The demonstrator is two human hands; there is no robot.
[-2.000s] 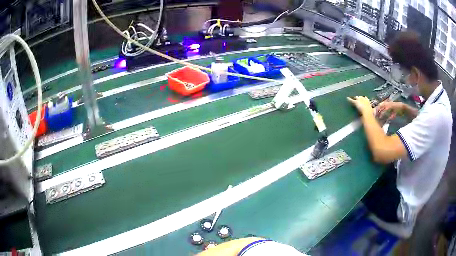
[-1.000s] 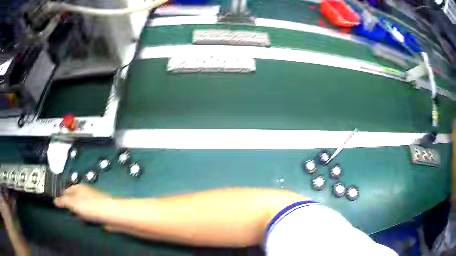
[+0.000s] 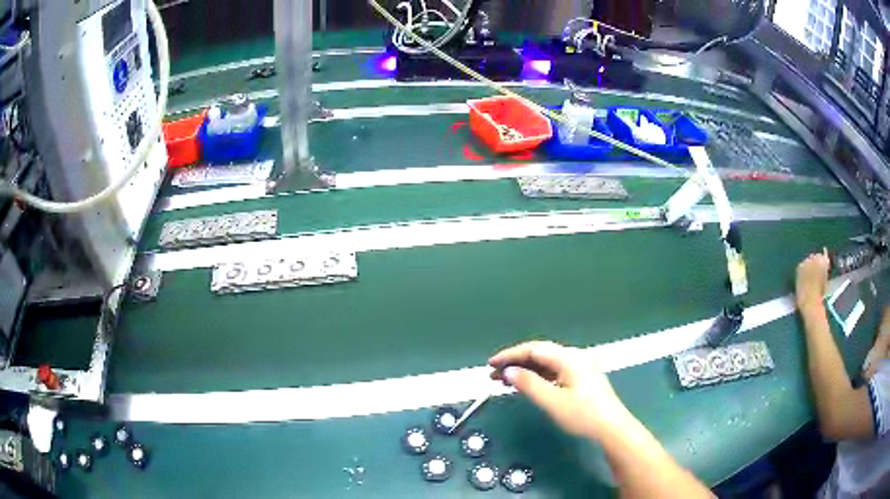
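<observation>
My right hand [image 3: 561,385] reaches in from the lower right, with thumb and fingers closed on the upper end of the thin silver tweezers [image 3: 478,404]. The tweezers' lower tip is beside one of several round black parts [image 3: 436,468] with pale centres, loose on the green bench. More round black parts [image 3: 138,455] lie at the lower left. A four-seat plate [image 3: 722,364] lies to the right of my hand. My left hand is out of view.
A machine frame with a red button [image 3: 48,376] stands at left. A four-seat plate [image 3: 284,271] lies beyond the near white strip. A dark cylinder [image 3: 724,326] stands at right. Red [image 3: 508,125] and blue bins are farther back. Another person's arm [image 3: 825,361] is at right.
The view has swung back from the left. My right hand has moved from the plates at the far left to the tweezers and taken hold of their end.
</observation>
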